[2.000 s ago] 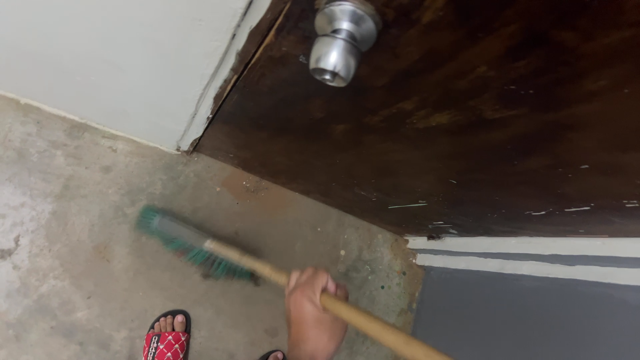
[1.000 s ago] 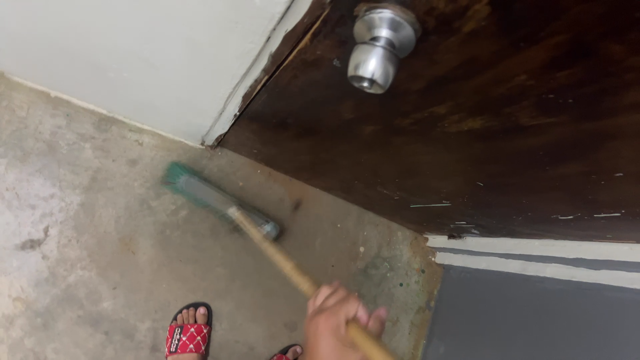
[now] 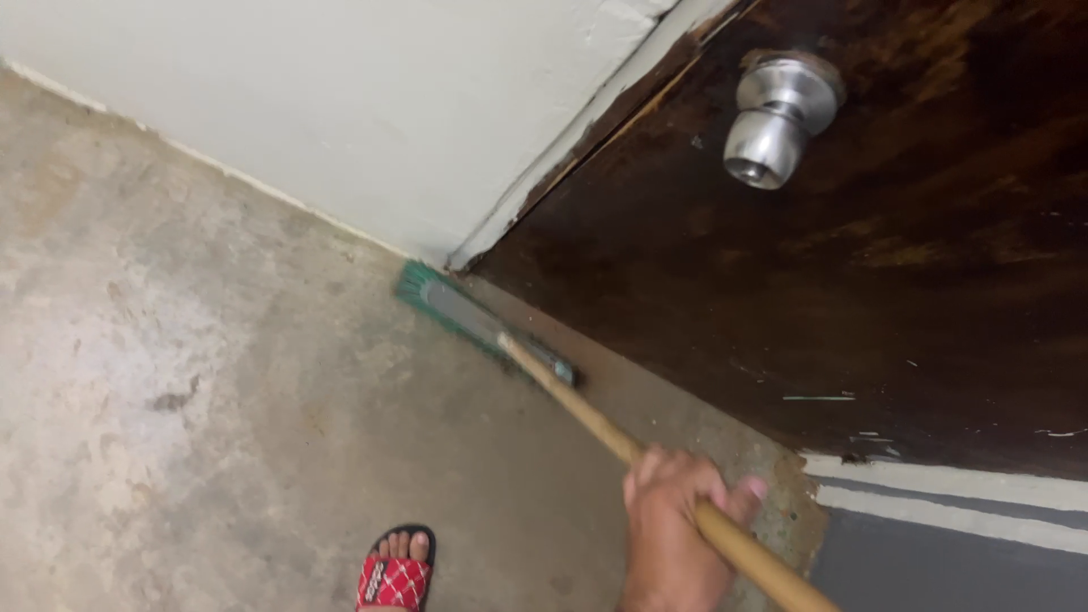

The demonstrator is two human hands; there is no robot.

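Observation:
A push-type broom with green bristles and a grey head rests on the concrete floor, along the base of the brown door and close to the corner with the white wall. Its wooden handle slants down to the lower right and leaves the frame. My left hand is closed around the handle's middle, back of the hand up and thumb on the right side. My right hand is out of view, as is the handle's upper end.
The dark brown door with a round metal knob stands at the right. A white wall meets it at a worn frame. My foot in a red slide sandal is on the concrete floor. A grey wall section is lower right.
The broom head has come nearer to the door's base and the wall corner; before, it was on the floor farther out. My left hand has kept hold of the handle. The view has shifted somewhat.

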